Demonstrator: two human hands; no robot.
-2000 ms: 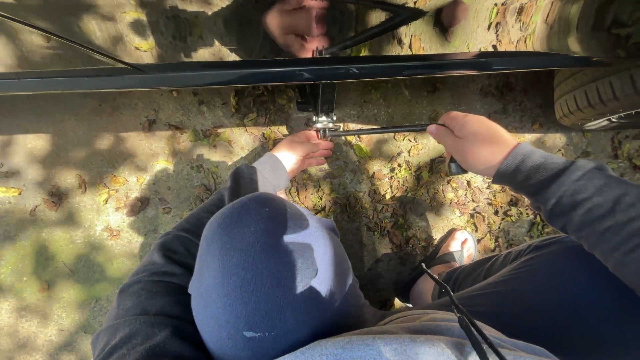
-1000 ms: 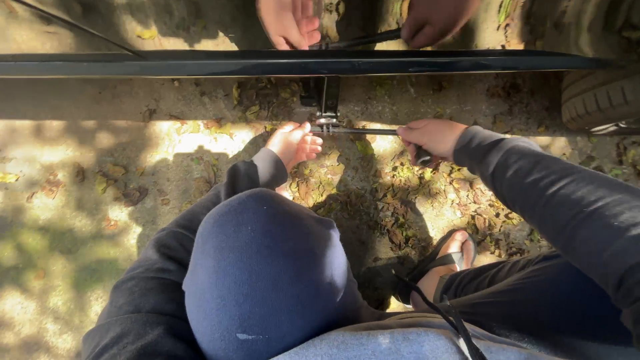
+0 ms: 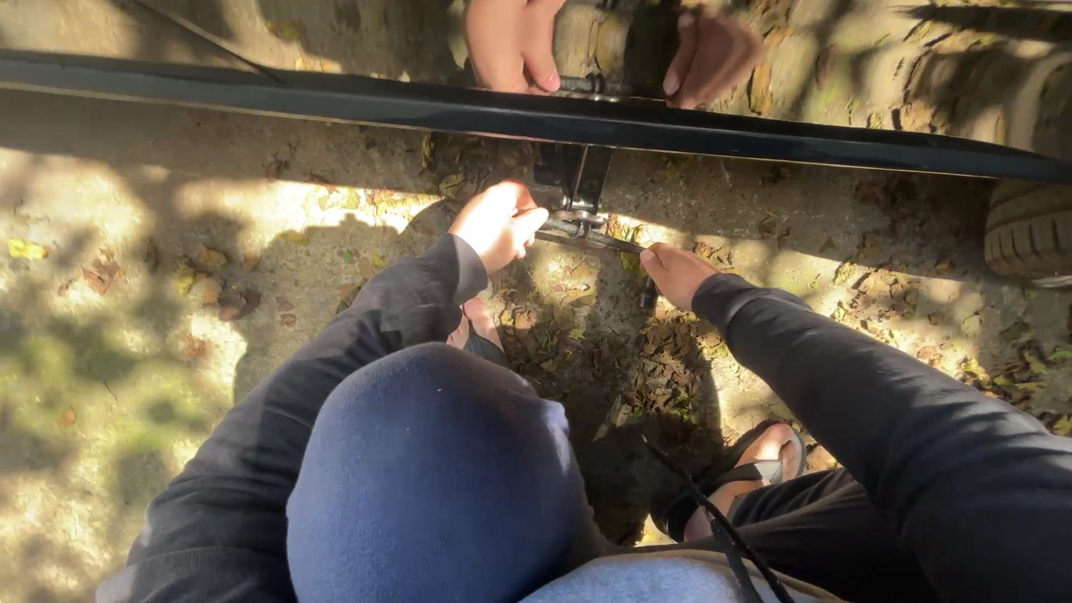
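Note:
Below the dark sill of a car (image 3: 502, 107) stands a jack (image 3: 589, 177), its upper part hidden under the car body. A dark metal crank handle (image 3: 615, 243) is joined to the jack's near end and runs right, with a bent end pointing down. My left hand (image 3: 502, 224) has its thumb and fingers closed on the bar's left end, just left of the joint. My right hand (image 3: 677, 272) grips the crank handle on the right, near its bend. Both hands are mirrored in the shiny car panel above the sill.
A car tyre (image 3: 1032, 230) stands at the right edge. Dry leaves (image 3: 670, 360) lie scattered over the concrete ground (image 3: 327, 155). My bent knee (image 3: 435, 477) fills the lower middle, and my sandalled foot (image 3: 775, 456) rests on the ground at the lower right.
My right hand has moved left along with the crank handle, closer to the jack and to my left hand. The view has shifted nearer and tilted.

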